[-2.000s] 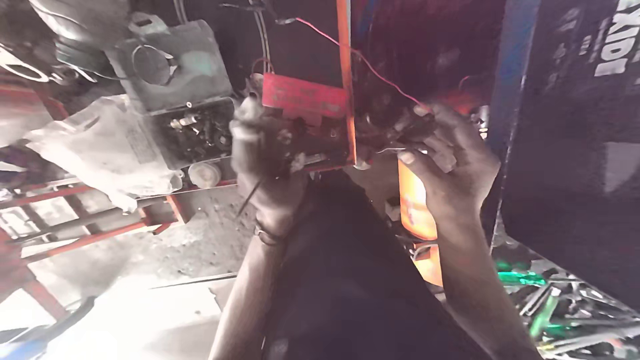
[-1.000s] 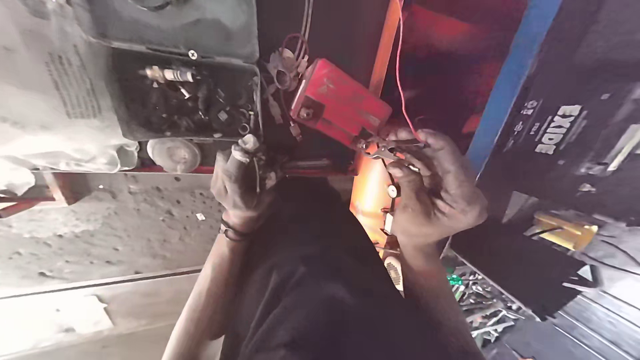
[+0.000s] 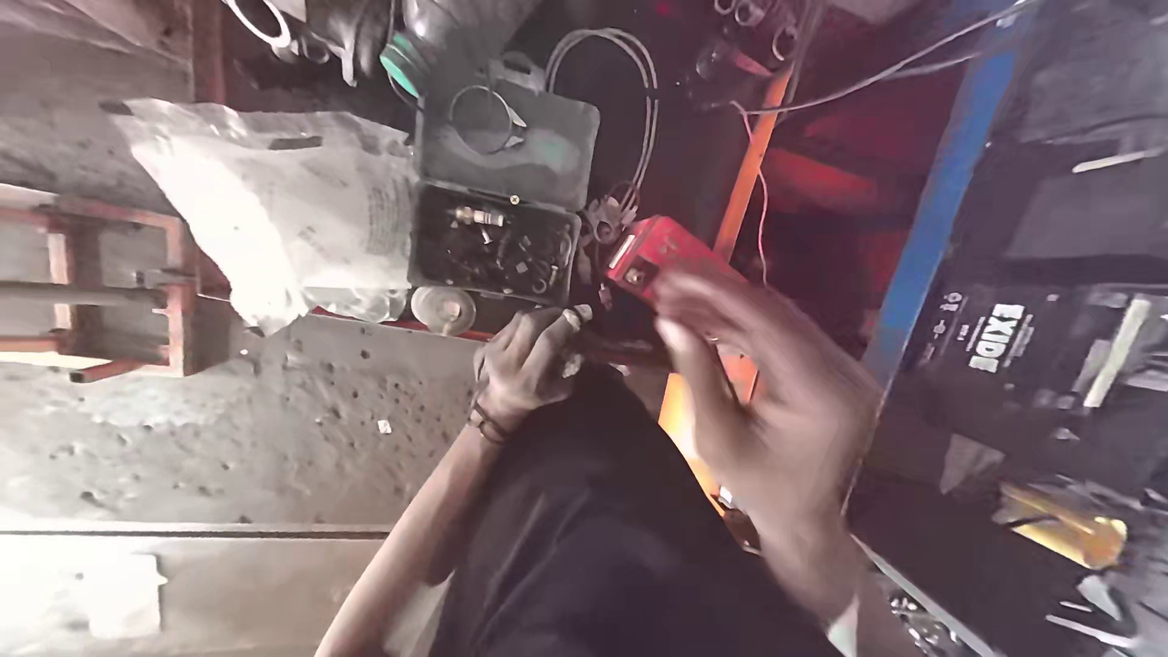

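My left hand (image 3: 534, 358) is closed around a dark, rod-like part with pale bits at its top; the part's outline is unclear against my dark clothing. Blurred, my right hand (image 3: 776, 392) is at the lower right end of a red box (image 3: 671, 251), fingers bent and thumb apart; whether it touches the box or holds anything cannot be seen. A thin pink-red wire (image 3: 764, 210) hangs behind it. Left of the red box lies an open dark case (image 3: 497, 246) with small metal parts and a spark plug-like piece (image 3: 479, 216).
A clear plastic bag (image 3: 319, 201) and a round lidded tub (image 3: 443, 310) are beside the case. At the right are a blue frame bar (image 3: 944, 182) and a black Exide battery (image 3: 967, 365). An orange bar (image 3: 753, 173) stands behind the red box. A metal frame (image 3: 178, 301) is at far left.
A second ago my right hand held a pliers-like metal tool near the red box; the tool no longer shows. My left hand stays closed. The view has shifted.
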